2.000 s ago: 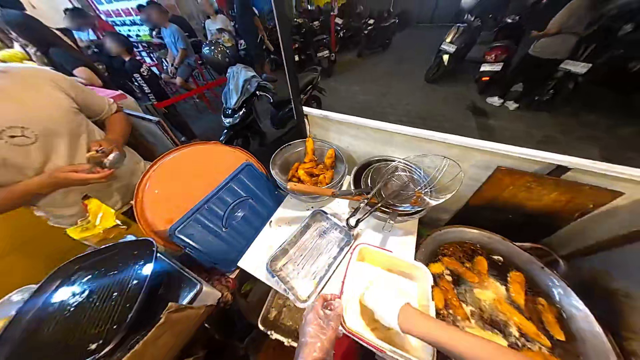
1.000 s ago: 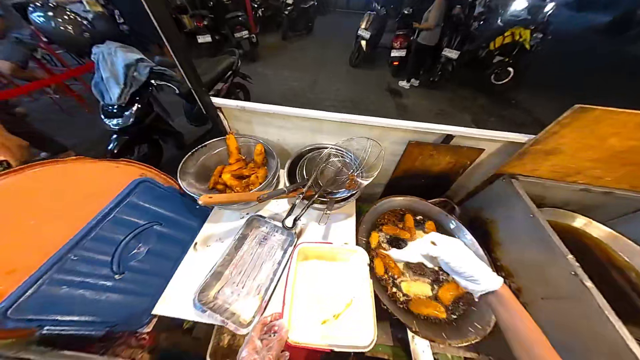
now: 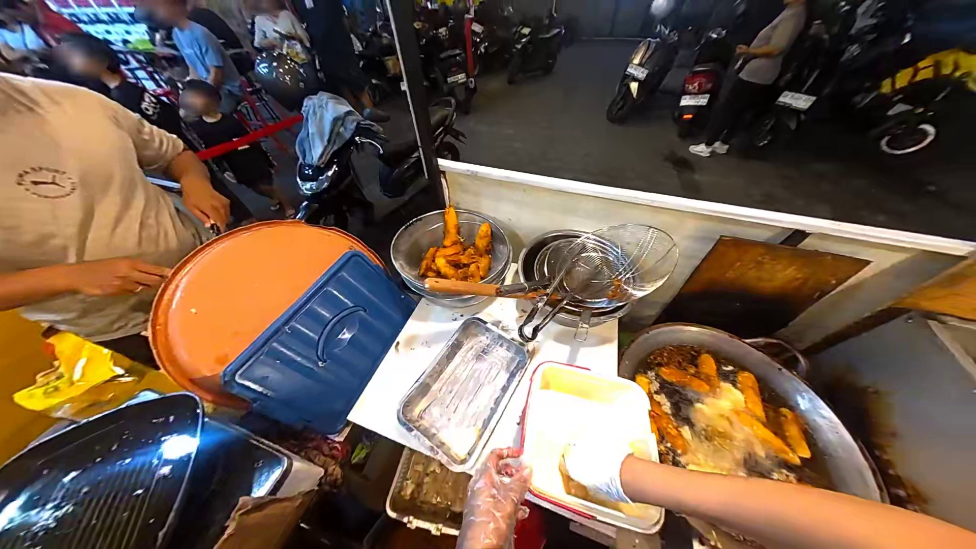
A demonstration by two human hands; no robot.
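My left hand (image 3: 497, 492), in a clear plastic glove, is at the near left corner of a cream batter tub (image 3: 534, 396); whether its fingers grip the rim I cannot tell. My right hand (image 3: 598, 467), in a whitish glove, reaches down inside the tub, its fingers by a batter-coated piece (image 3: 570, 479); its grip is unclear. Right of the tub, golden battered pieces (image 3: 751, 393) fry in bubbling oil in a large wok (image 3: 827, 404). A shallow metal tray (image 3: 465, 389) lies left of the tub. Fried pieces (image 3: 457, 255) fill a metal strainer bowl (image 3: 400, 252) behind it.
Wire skimmers (image 3: 595, 267) rest over bowls at the back. A blue lid (image 3: 320, 343) leans on a round orange lid (image 3: 267, 297) at left. Near left is a black ridged pan (image 3: 99, 473). A co-worker (image 3: 84, 206) stands at left. A low white wall (image 3: 686, 206) edges the stall.
My right hand has moved from over the wok into the batter tub. The view has swung left since one second ago, and the co-worker is in sight again.
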